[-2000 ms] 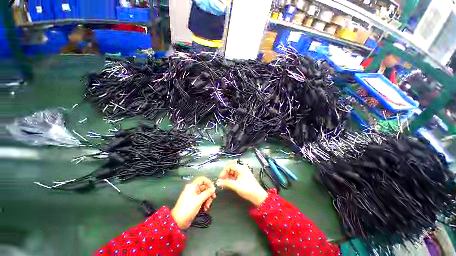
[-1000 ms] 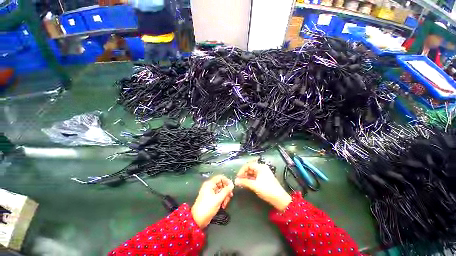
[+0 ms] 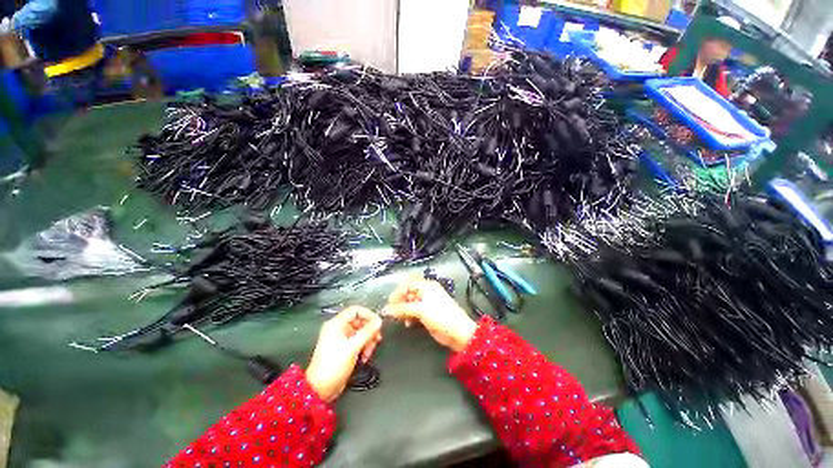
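A black cable assembly with a moulded body (image 3: 263, 368) lies on the mat, its pale end pointing up left and its cord running under my left wrist. My left hand (image 3: 343, 348) is closed on the cable, with a black coil showing below the palm. My right hand (image 3: 426, 309) meets it, its fingertips pinched at the thin lead end between the hands. The tip itself is too small to make out. Black-handled scissors (image 3: 475, 280) and light-blue-handled pliers (image 3: 504, 281) lie just right of my right hand.
A large black cable heap (image 3: 384, 137) spans the back of the mat. A smaller bundle (image 3: 265, 265) lies left, beside a clear plastic bag (image 3: 78, 245). Another cable pile (image 3: 722, 302) lies right, with a blue tray (image 3: 708, 111) behind it. People stand at far left and back right.
The camera view has swung, shifting the scene. My hands stay together at the lead end in nearly the same pose. The person in the background now shows at the far left.
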